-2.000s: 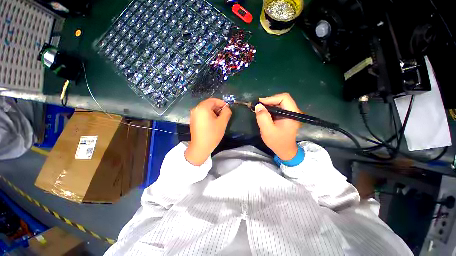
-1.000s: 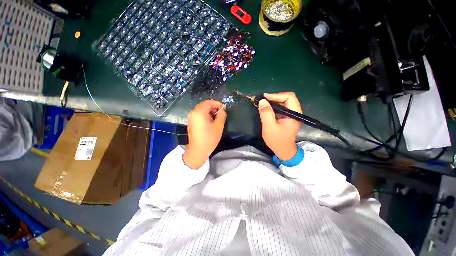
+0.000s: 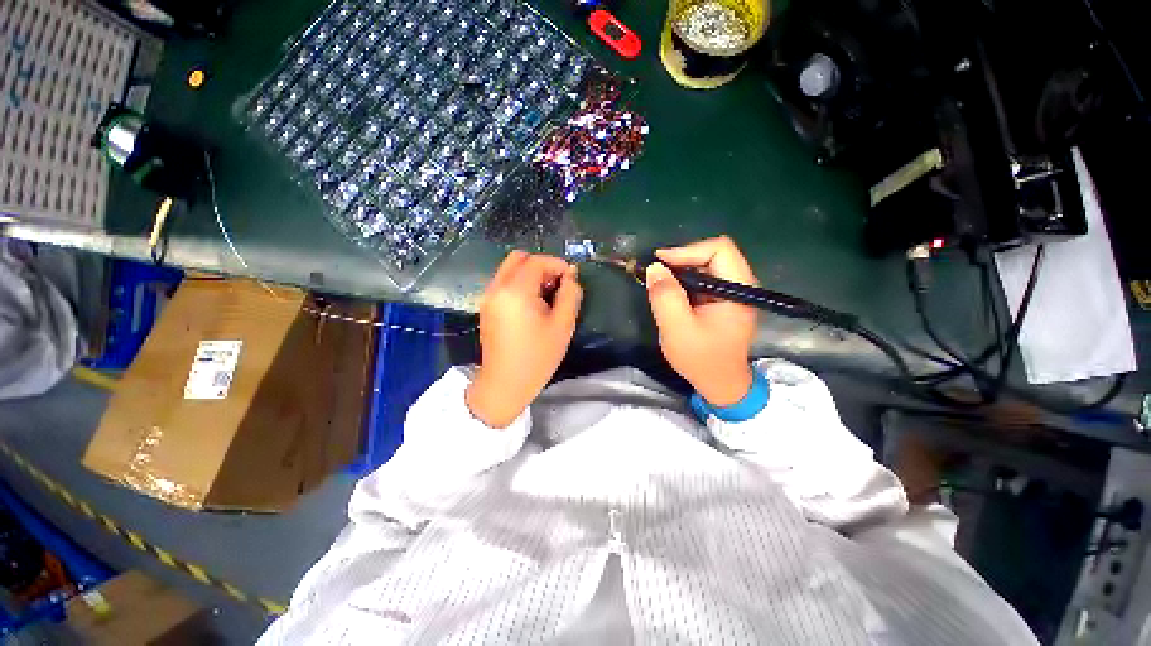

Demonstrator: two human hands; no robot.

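Note:
My right hand (image 3: 707,322) holds the black soldering iron (image 3: 745,293) like a pen, its thin tip pointing left. The tip is at or very near a small bluish-silver circuit board (image 3: 579,250) at the mat's front edge. My left hand (image 3: 528,328) is just below and left of the board, thumb and forefinger pinched together. The pale solder wire (image 3: 379,323) runs from the left to my left hand; its end at the fingers is too small to make out. Whether my fingers touch the board is unclear.
A clear blister tray (image 3: 417,120) lies ahead. A pile of red, white and dark components (image 3: 593,141) is beside it. The yellow-rimmed tip cleaner (image 3: 714,38) and red item (image 3: 615,34) are at top. The black soldering station (image 3: 928,202) stands right, a cardboard box (image 3: 240,391) lower left.
The iron tip lifted away from the board a second ago and is back at it now. A small red light now shows on the station. My left hand has shifted slightly.

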